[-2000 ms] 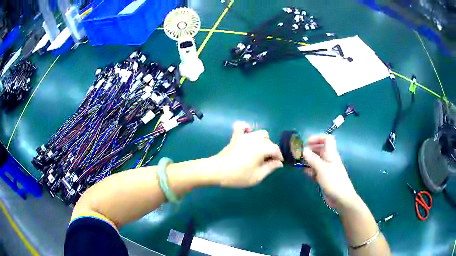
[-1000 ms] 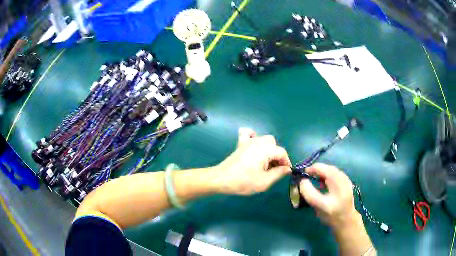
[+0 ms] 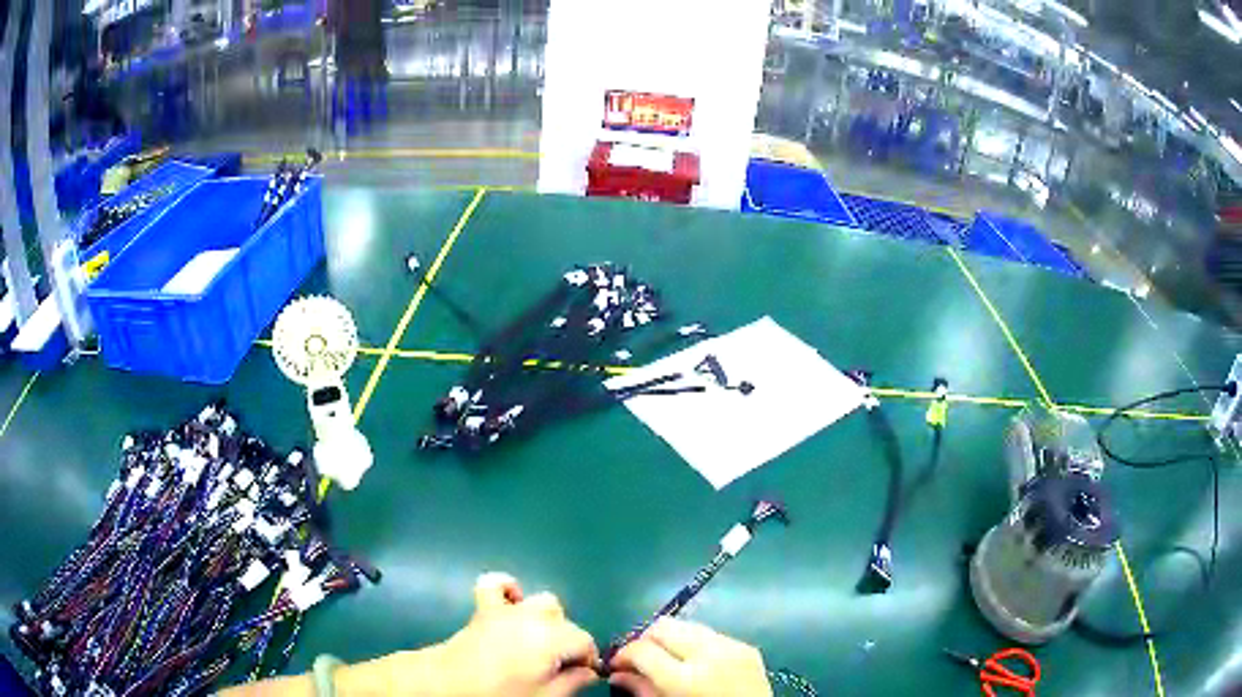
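Observation:
The wire harness (image 3: pixel 697 580) runs up and right from my hands to a dark connector, with a white label near that end. My left hand (image 3: pixel 529 645) and my right hand (image 3: pixel 689 662) meet at the bottom edge, fingers closed on the harness's near part. Both hands are partly cut off by the picture's edge. The tape roll cannot be made out. A thin wire branch (image 3: pixel 793 684) shows right of my right hand.
Untaped harness pile (image 3: pixel 164 545) at left, handheld fan (image 3: pixel 327 395), blue parts bin (image 3: pixel 204 293) behind. Black harness bundle (image 3: pixel 531 361) and drawing sheet (image 3: pixel 742 422) lie beyond my hands. Sample harness (image 3: pixel 891 477), grey machine (image 3: pixel 1042 558) and scissors (image 3: pixel 1008 673) are at right.
The view has tilted up, so my hands sit lower and the far floor shows. The tape roll, visible earlier at my fingers, is out of sight. My hands remain together on the harness.

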